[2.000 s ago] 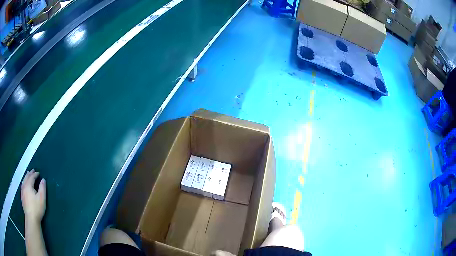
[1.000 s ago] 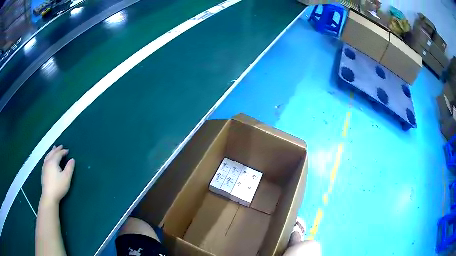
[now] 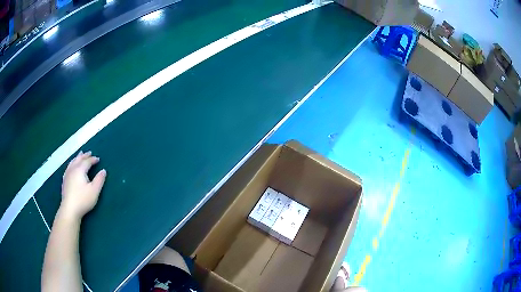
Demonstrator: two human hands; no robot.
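A large brown carton [image 3: 228, 245] stands open in front of me beside the line table's edge. Several white product boxes [image 3: 279, 215] lie packed together on its bottom, toward the far end. The rest of the carton's bottom is bare. My left hand [image 3: 83, 183] rests on the green table [image 3: 188, 131] near its white line, fingers apart and slightly curled, holding nothing. My right hand is not in view.
A grey-blue pallet [image 3: 432, 121] with closed cartons [image 3: 451, 77] is on the blue floor at the upper right. A blue stool [image 3: 395, 43] stands by the table's far end, where another carton [image 3: 380, 11] shows. More blue stools [image 3: 507, 280] are at the right edge.
The view has turned, so the carton and pallet appear further right and lower. My left hand stays empty on the table. A carton has come into view at the table's far end.
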